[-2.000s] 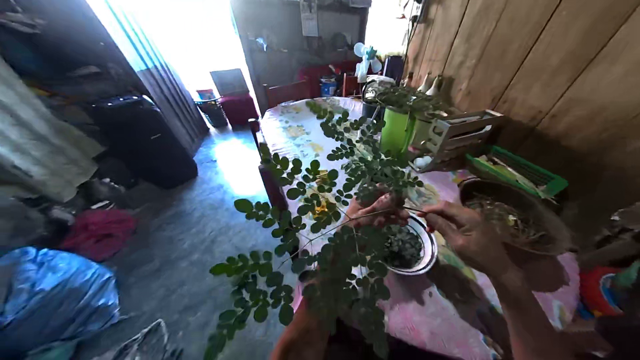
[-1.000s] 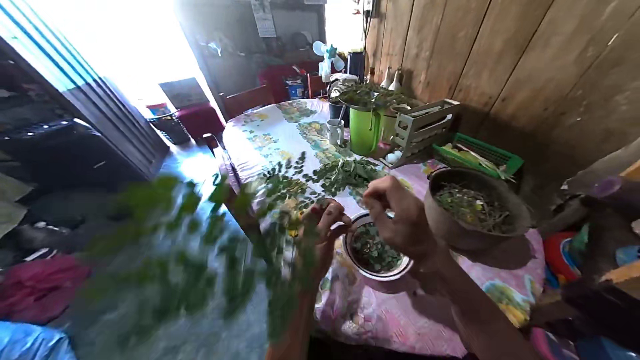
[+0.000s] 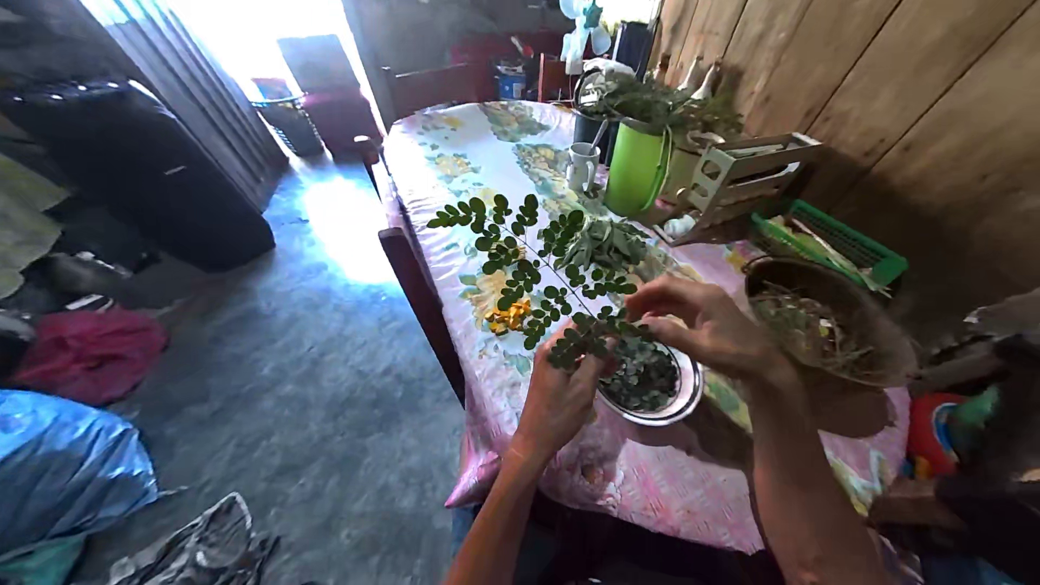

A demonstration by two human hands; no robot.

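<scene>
My left hand (image 3: 569, 390) is closed on the base of a leafy green sprig (image 3: 561, 268) with small round leaflets, which points away over the table. Over the right side of a white bowl with a dark rim (image 3: 670, 416) is my right hand (image 3: 703, 325), its thumb and fingers close to the sprig's lower leaves; whether they grip a leaf is unclear. Loose green leaves (image 3: 642, 378) fill the bowl. Beyond the sprig lies a bunch of greens (image 3: 605, 244) on the floral tablecloth (image 3: 650, 496). Small orange-yellow pieces (image 3: 508, 317) lie left of the sprig.
On the right stand a wide basin (image 3: 886, 357) of stalks and a green plastic basket (image 3: 886, 264). Farther back are a wooden crate (image 3: 747, 175), a lime-green pitcher (image 3: 638, 166), a white mug (image 3: 582, 166) and potted greenery. A chair (image 3: 418, 301) touches the table's left side.
The large leafy branch that was at my left hand is out of view, and a smaller sprig is in that hand. My right hand stays by the bowl.
</scene>
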